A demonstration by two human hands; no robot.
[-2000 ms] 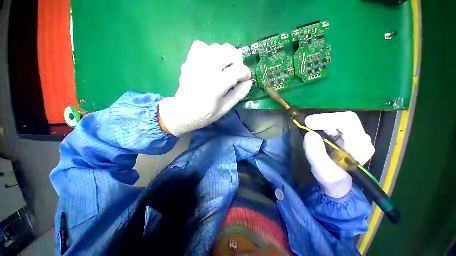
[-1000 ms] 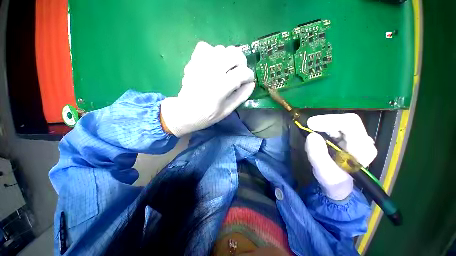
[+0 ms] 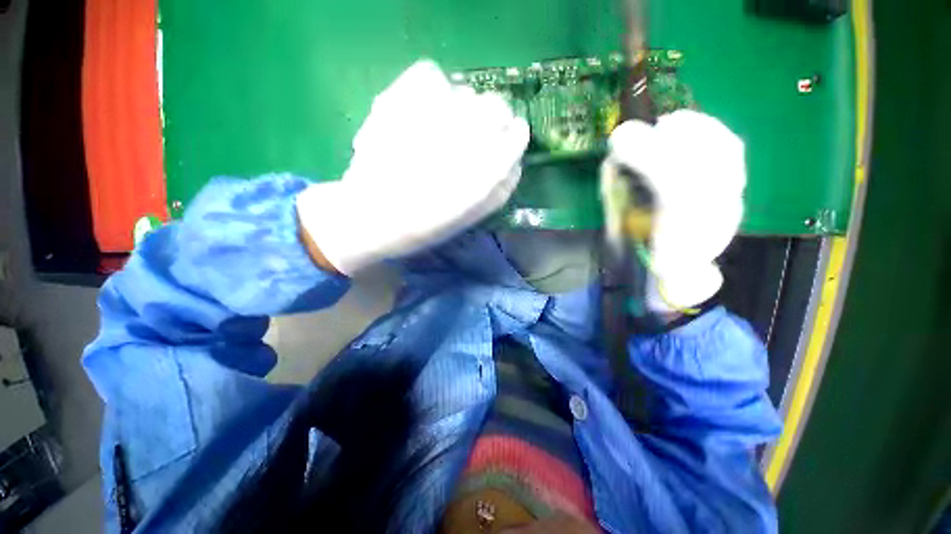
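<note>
The green PCB panel [image 3: 563,120] lies over the green mat near its front edge, blurred, with its left end hidden by my left hand. My left hand [image 3: 433,156], in a white glove, is closed on the panel's left end. My right hand [image 3: 683,193], in a white glove, is shut around the soldering iron [image 3: 635,78], which is blurred. The iron's barrel points to the back, over the panel's right part, and its handle points towards me. The iron's tip cannot be made out. I cannot tell if solder wire is in my left fingers.
The green mat [image 3: 261,94] has a red-orange bin [image 3: 117,125] at its left. A small white-green reel [image 3: 146,225] shows partly at the mat's left front corner. A dark box [image 3: 798,8] stands at the back right, near a small white-red item [image 3: 804,85]. A yellow edge [image 3: 831,282] runs down the right.
My right hand has moved up and left with the iron, which has swung from slanting to nearly straight away from me. The panel looks flatter and shifted slightly. My left hand still holds it.
</note>
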